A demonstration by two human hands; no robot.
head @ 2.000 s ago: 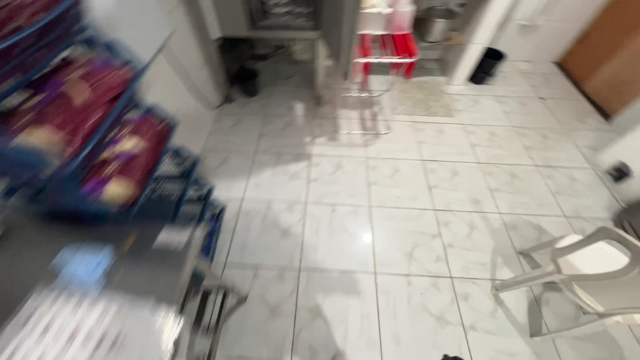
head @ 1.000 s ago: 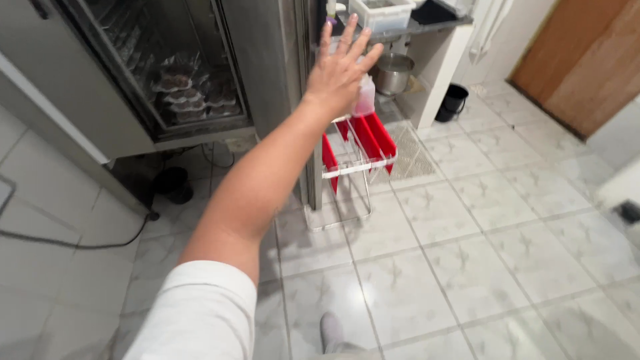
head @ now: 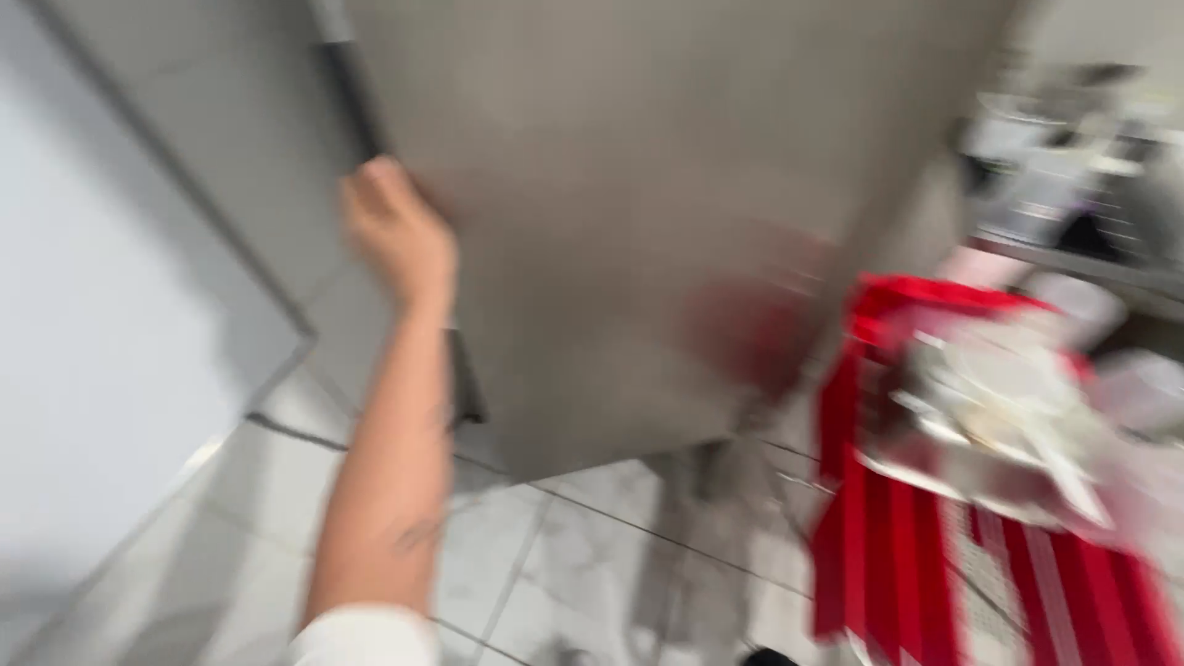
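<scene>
The view is blurred. My left hand (head: pixel 402 231) is closed around the dark handle (head: pixel 350 102) at the left edge of a stainless steel door (head: pixel 638 213). The handle shows above and below my fingers. Blurred red reflections lie on the door's lower right part. My bare forearm and white sleeve reach up from the bottom edge. My right hand is out of view.
Red slatted pieces (head: pixel 879 555) stand at the lower right, beneath a shiny pan or tray (head: pixel 925 462) with whitish things. Behind is a counter (head: pixel 1091 264) with containers. A pale panel (head: pixel 120 305) is at the left, above a tiled floor (head: pixel 564 546).
My left hand was raised with spread fingers one second ago; now it is closed on the door handle. The glass-fronted cabinet seen earlier is out of view. The view has shifted strongly.
</scene>
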